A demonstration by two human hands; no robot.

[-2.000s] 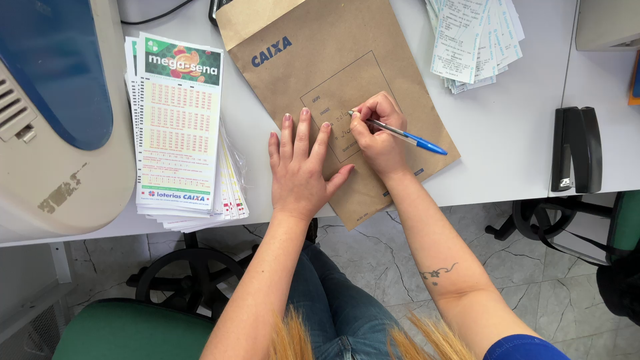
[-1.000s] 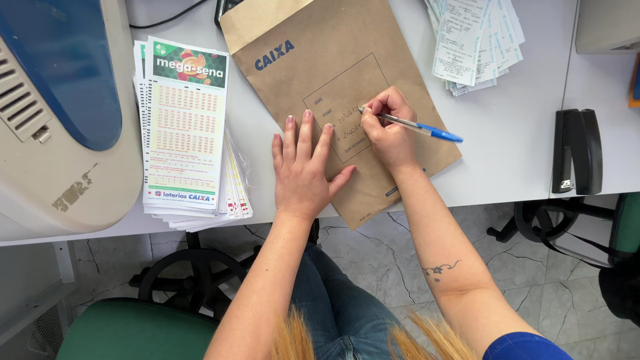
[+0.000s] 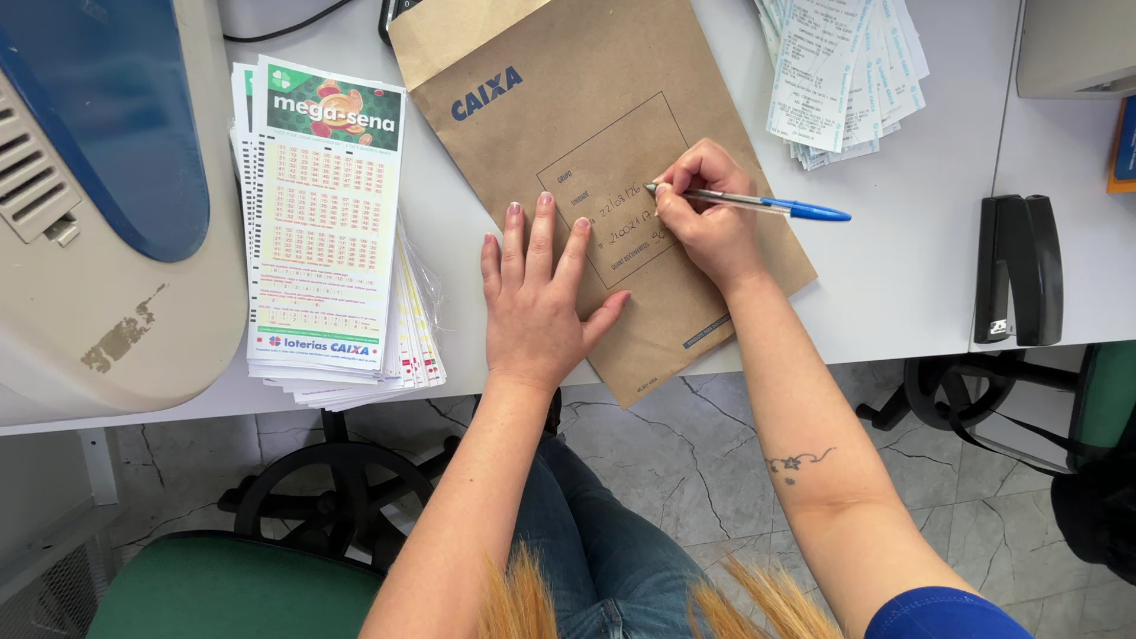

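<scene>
A brown kraft-paper envelope (image 3: 497, 151) lies at a slant on the white desk, its lower corner past the front edge. My left hand (image 3: 546, 302) rests flat on it, fingers spread, left of a printed box. In my right hand (image 3: 714, 213) is a ballpoint pen (image 3: 781, 206) with a clear barrel and a blue cap on its back end. The pen's tip touches the paper inside the box, beside handwritten lines. Part of the box is hidden under my right hand.
Left of the envelope is a stack of lottery slips (image 3: 328, 222), next to a beige and blue machine (image 3: 133, 293). Printed receipts (image 3: 825, 80) lie at the back right. A black stapler (image 3: 1019, 271) sits by the right front edge. Green chairs (image 3: 240, 586) stand below the desk.
Handwriting has been added in the envelope's box. My right hand has shifted slightly along the box with the pen, while my left hand stays flat on the paper.
</scene>
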